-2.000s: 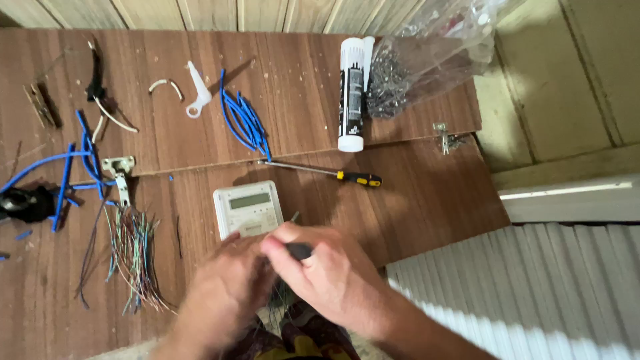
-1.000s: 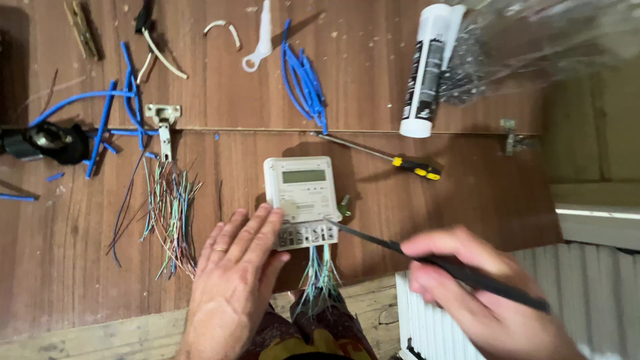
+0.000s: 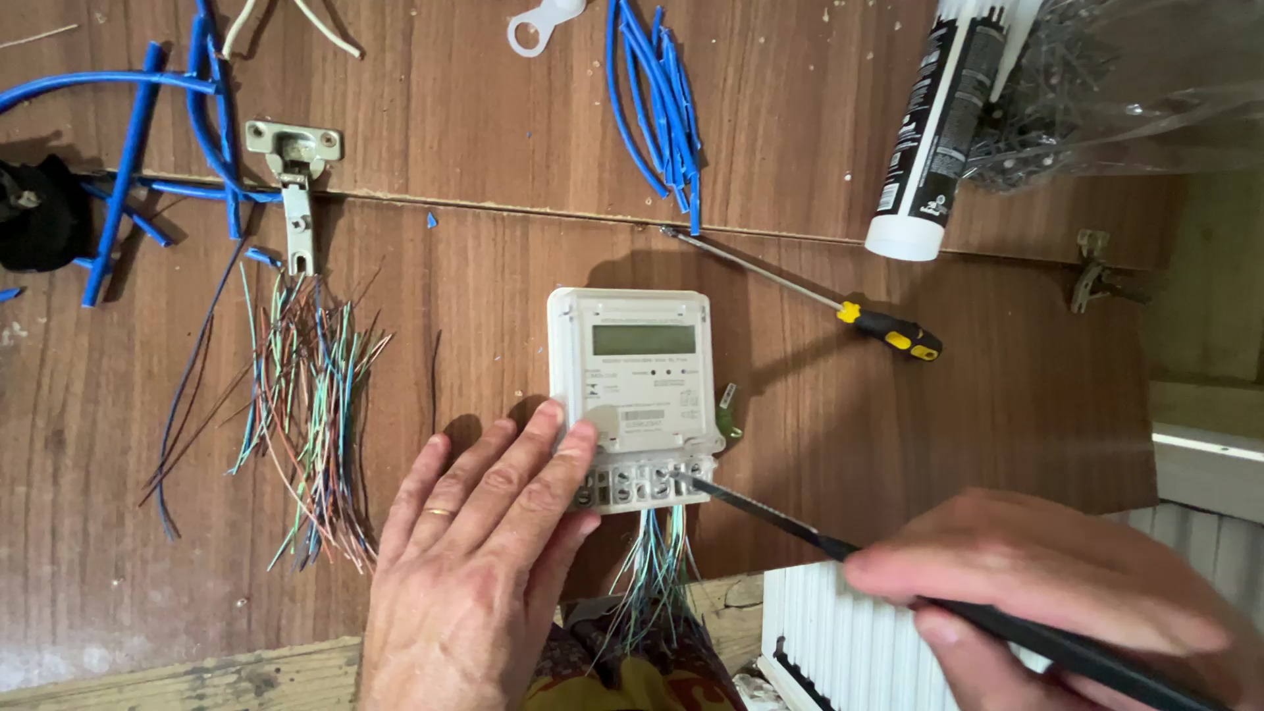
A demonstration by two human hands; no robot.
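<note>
A white electricity meter (image 3: 647,385) with a grey display lies on the brown wooden board. My left hand (image 3: 484,553), wearing a ring, rests flat with its fingertips on the meter's lower left edge. Between the fingers of my right hand (image 3: 1037,592) is a slim black tool (image 3: 790,523), its kind unclear, whose thin metal tip is at the meter's terminal screws. Several thin coloured wires (image 3: 657,573) come out below the terminals. A small green tag (image 3: 729,420) lies at the meter's right side.
A screwdriver (image 3: 874,328) with a black and yellow handle lies right of the meter. Blue insulation pieces (image 3: 657,109), a cartridge (image 3: 928,148) and a plastic bag of screws or nails (image 3: 1037,128) lie above. At left are a metal hinge (image 3: 299,197) and a wire bundle (image 3: 316,415). A white radiator (image 3: 849,632) stands below.
Two seconds ago both hands were together below the meter. My left hand has moved onto the meter, and my right hand has moved right, bringing the black tool's tip to the terminals. The view has shifted closer.
</note>
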